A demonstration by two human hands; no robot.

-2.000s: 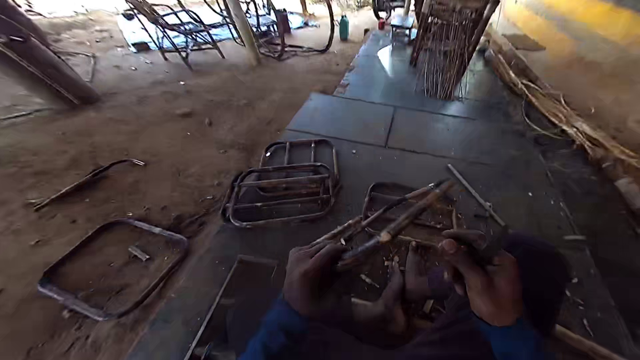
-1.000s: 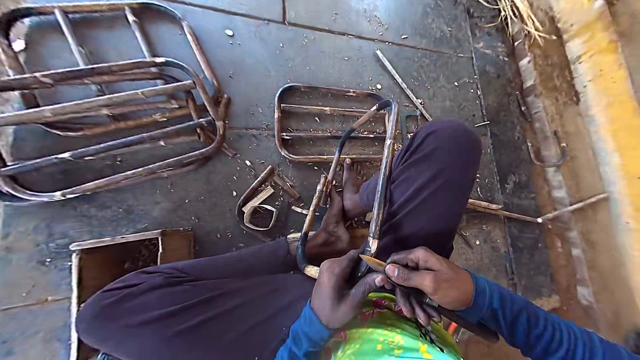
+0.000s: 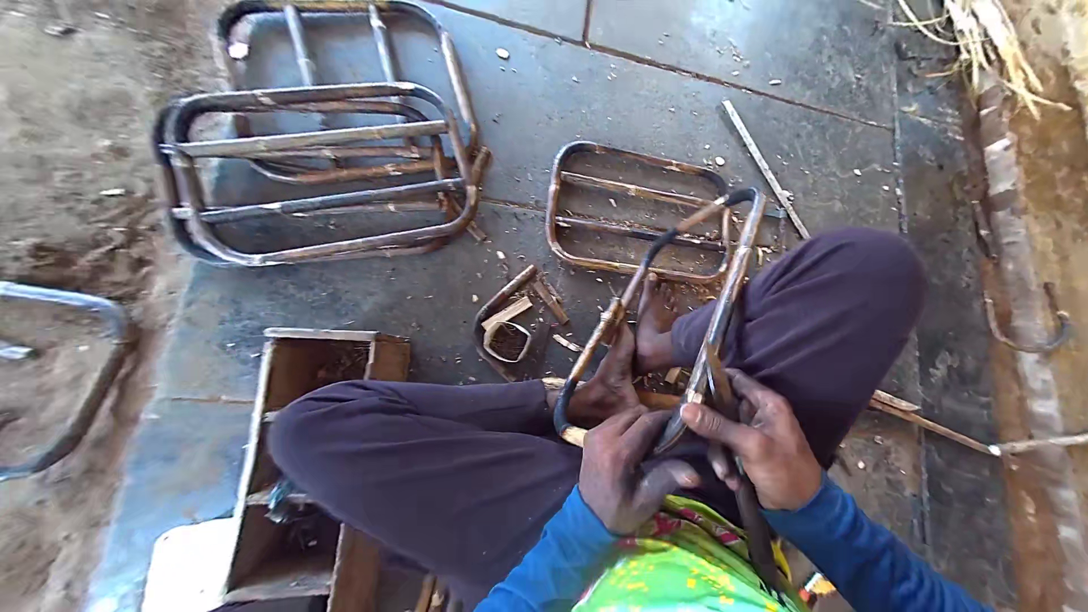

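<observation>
A bent cane frame, rounded at its far end, leans up from my lap between my legs. My left hand is closed on the near end of this frame. My right hand grips a dark, long tool, possibly a knife, lying against the frame's right-hand bar; its working edge is partly hidden by my fingers. Past my feet a smaller cane frame with crossbars lies flat on the stone floor.
Several barred cane frames are stacked at the upper left. A wooden box with compartments stands by my left knee. A thin stick, a bent offcut and shavings lie on the floor. A cane pole extends at right.
The view has swung downward since the oldest frame. Since one second ago, the pale blade-like tip seen between my hands is no longer visible, and my right hand has shifted slightly along the bar.
</observation>
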